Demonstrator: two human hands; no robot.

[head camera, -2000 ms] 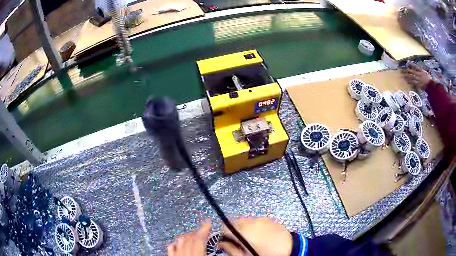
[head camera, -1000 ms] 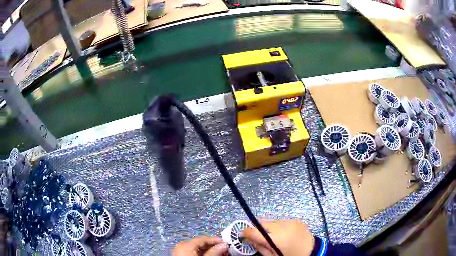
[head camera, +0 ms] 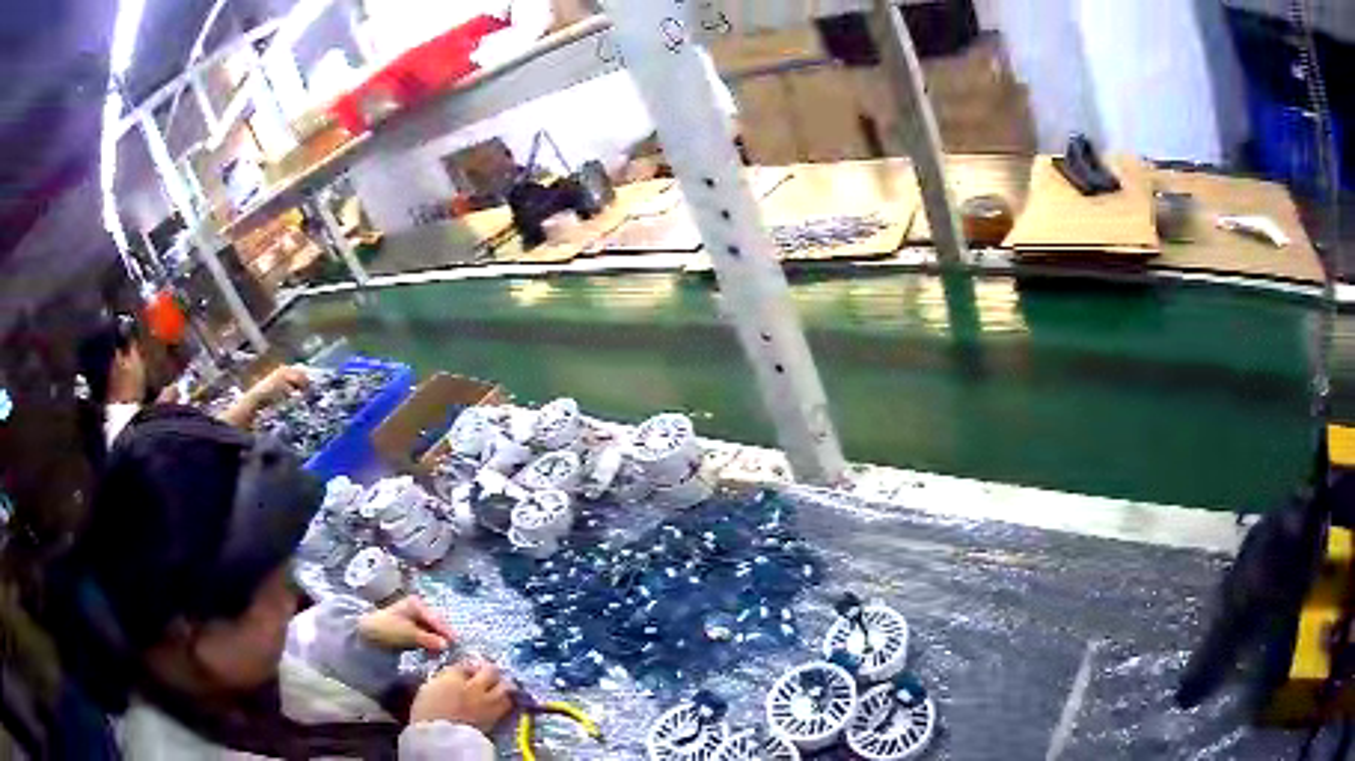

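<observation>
Neither of my hands is in view. Several round white slotted housings [head camera: 811, 703] lie on the silvery bubble wrap [head camera: 996, 595] at the bottom centre, some with a dark piece at the rim. A heap of small dark blue-black parts [head camera: 669, 587] lies behind and left of them. More white housings [head camera: 544, 473] are piled beyond the heap. The black electric screwdriver [head camera: 1256, 610] hangs blurred at the right, in front of the yellow screw feeder [head camera: 1315, 632], which is cut off by the frame edge.
Another worker in a dark cap [head camera: 201, 520] sits at the left, hands [head camera: 453, 684] near yellow-handled pliers [head camera: 557, 724]. A blue bin [head camera: 357, 424] and an open cardboard box [head camera: 431, 416] stand beyond. A white post [head camera: 743, 268] rises before the green conveyor [head camera: 1040, 387].
The view has swung far to the left. My hands and the housing they held have left the picture. The feeder and screwdriver now show at the right edge, and the other worker has come into view.
</observation>
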